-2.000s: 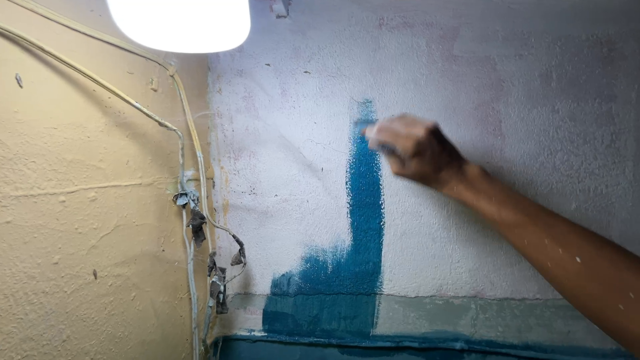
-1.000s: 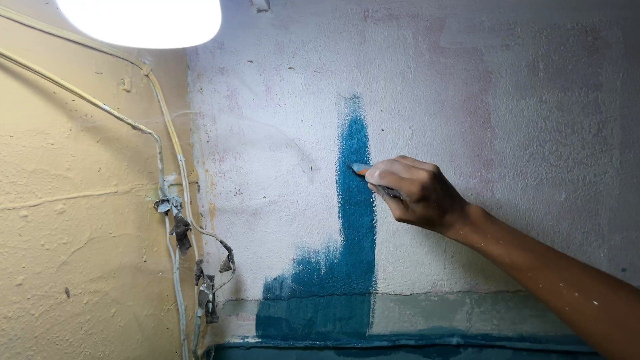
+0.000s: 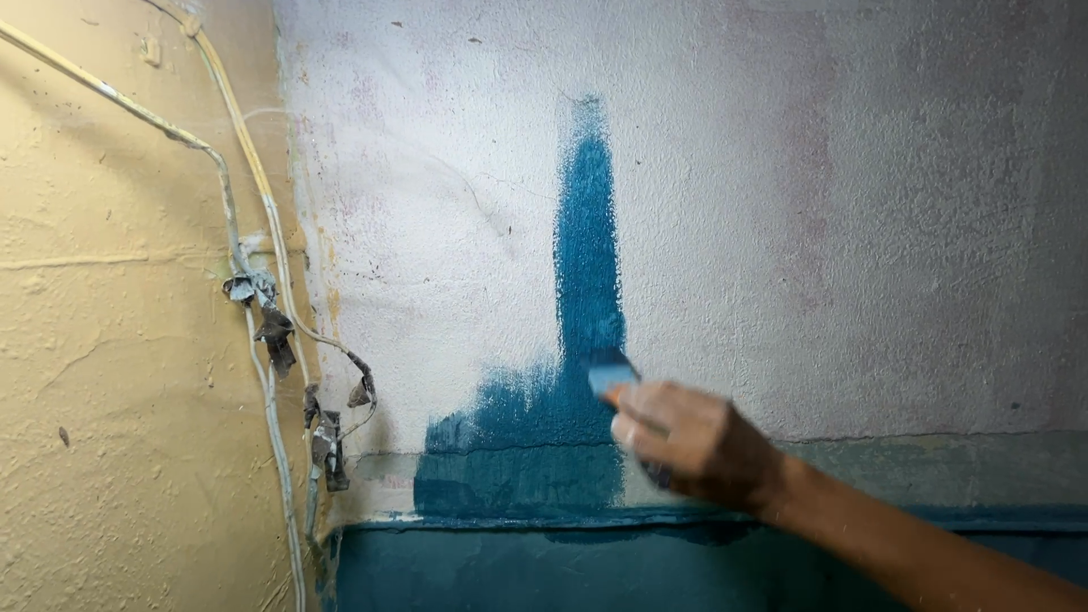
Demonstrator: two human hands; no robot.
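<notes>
My right hand (image 3: 693,438) grips a paintbrush (image 3: 614,378) by its orange handle, near the metal ferrule. The dark bristles touch the lower part of an upright stripe of wet-looking blue paint (image 3: 588,246) on a rough whitish wall (image 3: 722,212). This stripe thins to a streaky end at the top and widens at its foot into a broad blue patch (image 3: 510,442) with a ragged upper edge. My left hand is out of view.
Cables (image 3: 276,255) with torn black tape (image 3: 276,336) run down the corner by the yellow wall (image 3: 102,382) at left. Below the patch, a raised ledge (image 3: 476,522) crosses the wall above a dark teal surface (image 3: 476,569). A grey-green band (image 3: 901,467) lies just above it.
My right hand has moved down along the blue stripe with the brush, from near its top to its lower part. The view has shifted, and the bright lamp is out of frame.
</notes>
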